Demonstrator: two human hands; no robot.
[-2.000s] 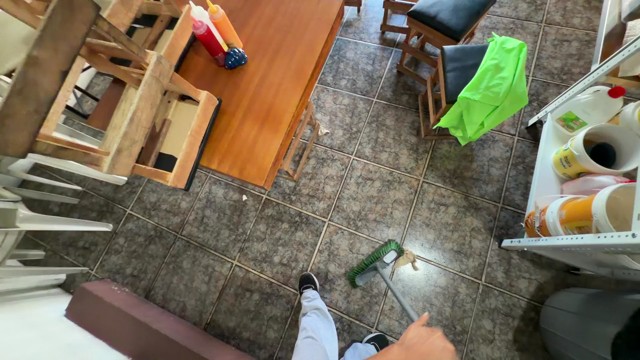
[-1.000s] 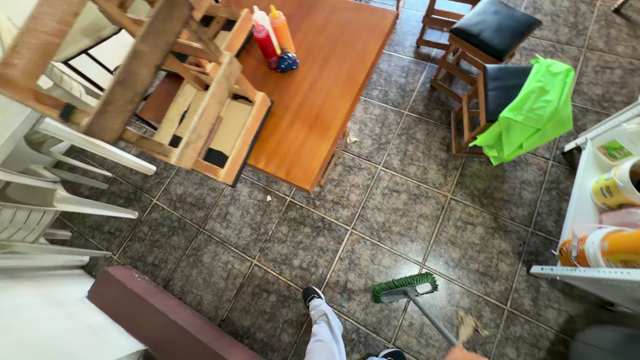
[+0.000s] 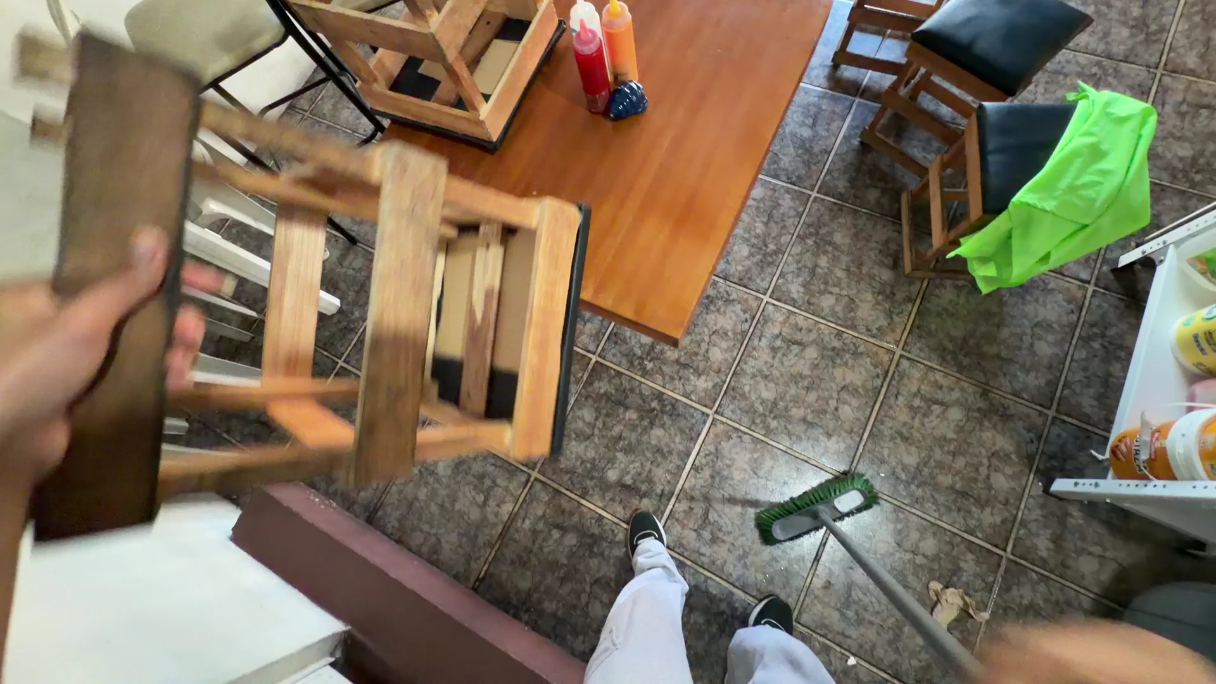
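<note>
My left hand (image 3: 90,351) grips the dark wooden end board of an upturned wooden stool (image 3: 399,313) at the left, its fingers wrapped round the board. The stool's dark seat edge faces right, beside the corner of the wooden table (image 3: 693,142). At the lower right, my right hand (image 3: 1092,655), blurred and cut by the frame's edge, is closed round the grey handle of a broom (image 3: 817,508). The broom's green bristle head lies on the dark tiled floor, right of my shoes. A crumpled brown scrap (image 3: 955,603) lies right of the handle.
Another upturned stool (image 3: 465,66) and sauce bottles (image 3: 608,57) stand on the table. Black-topped stools (image 3: 1021,142), one with a bright green cloth (image 3: 1073,199), are at the upper right. A white shelf (image 3: 1140,380) holds containers. A maroon ledge (image 3: 380,579) and white chairs are at left.
My left hand has come into view, holding a stool that has come away from the other on the table. The broom head has moved away from the brown scrap. The view has shifted.
</note>
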